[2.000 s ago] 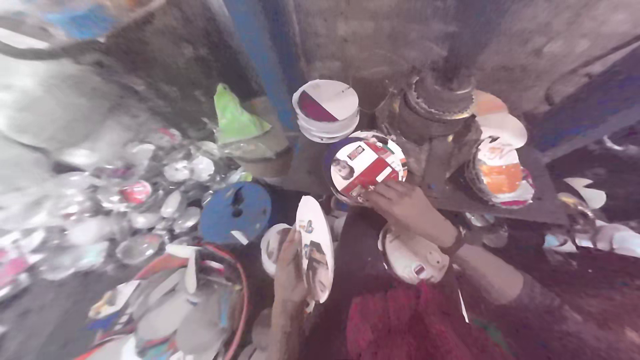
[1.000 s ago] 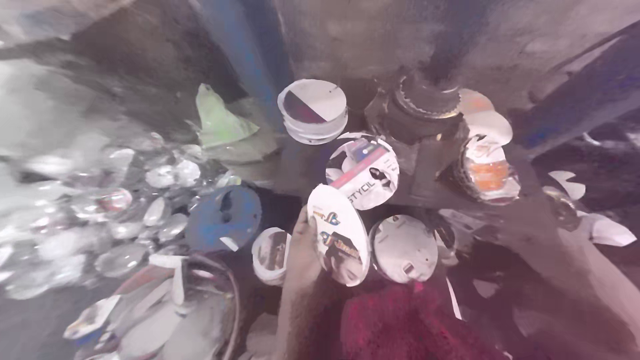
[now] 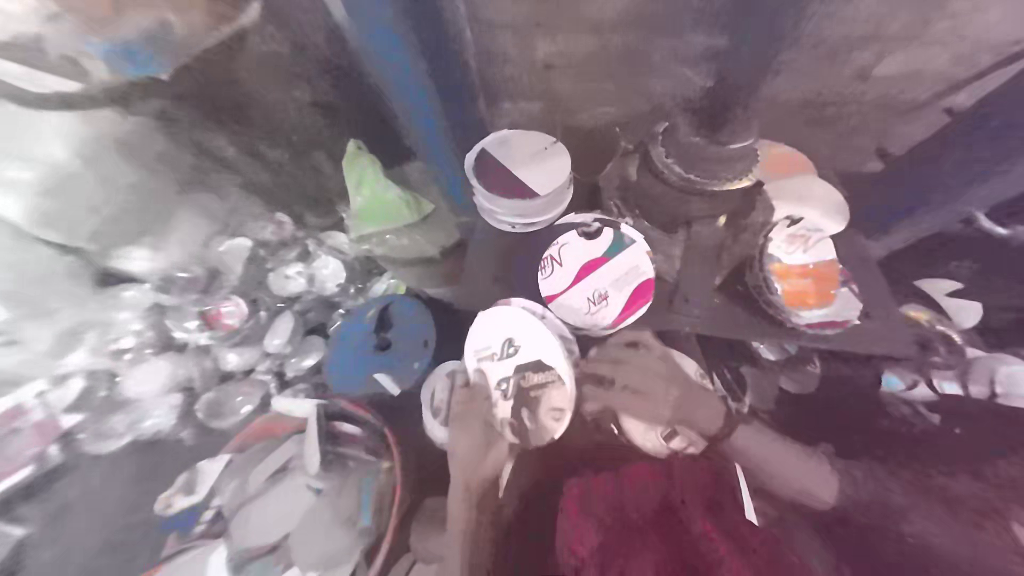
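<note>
My left hand grips a stack of round printed paper discs by the left edge, tilted upright. Close to its right side is my right hand, fingers bent, over another pile of round discs near my lap; whether it holds a disc cannot be made out. Just beyond the hands, a round disc with pink and teal print lies on the dark metal bench. Behind it stands a stack of white and maroon discs. A toothed round metal die of a press is at the back right.
Printed discs are piled at the bench's right. On the left are a blue round stool top, a green plastic piece, a heap of shiny round pieces and a red-rimmed basket of paper pieces. A blue post rises behind.
A differently printed disc now shows on the bench beyond my hands. My right hand, at the bench disc two seconds ago, is now lower, beside the stack in my left hand.
</note>
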